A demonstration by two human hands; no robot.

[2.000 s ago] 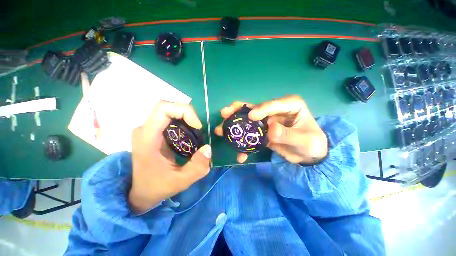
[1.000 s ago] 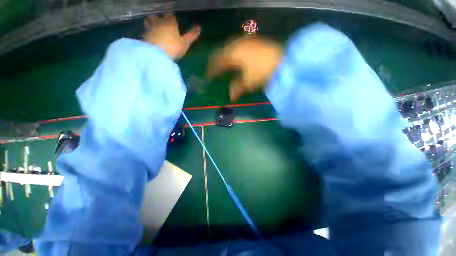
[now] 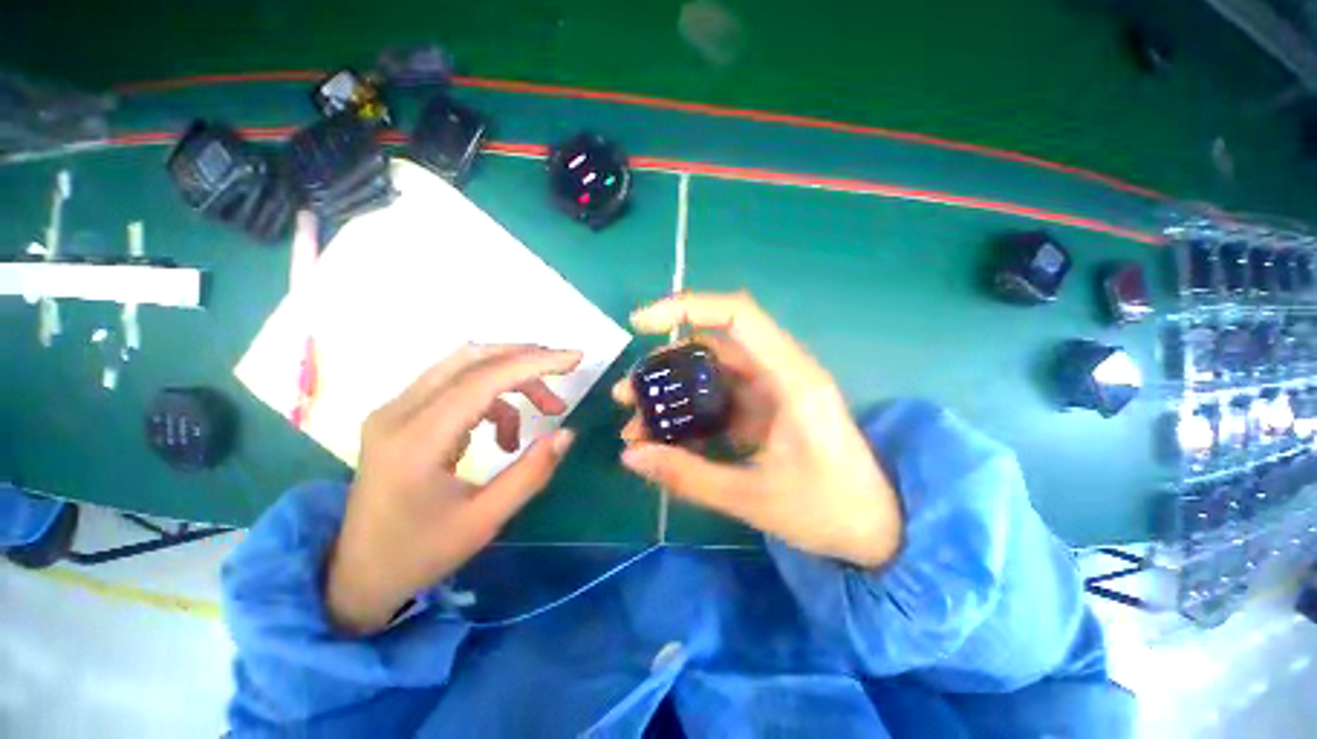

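Note:
My right hand (image 3: 787,440) holds a square smartwatch (image 3: 679,394) between thumb and fingers, just right of the paper's corner. Its black screen faces up and shows a menu of small white text lines. My left hand (image 3: 441,469) is empty, with fingers apart and curved, over the lower part of the white paper sheet (image 3: 433,296). It does not touch the watch.
A round watch (image 3: 589,179) with red and green icons lies near the red line. Dark watches cluster (image 3: 335,162) at the paper's top. A pink-red pen (image 3: 306,378) lies on the paper. Another watch (image 3: 189,427) lies far left. Loose watches (image 3: 1031,267) and a clear blister tray (image 3: 1206,433) are at right.
Both hands have come back from the far side to near my body. The right hand now holds a square watch. The square watch near the red line is gone from there.

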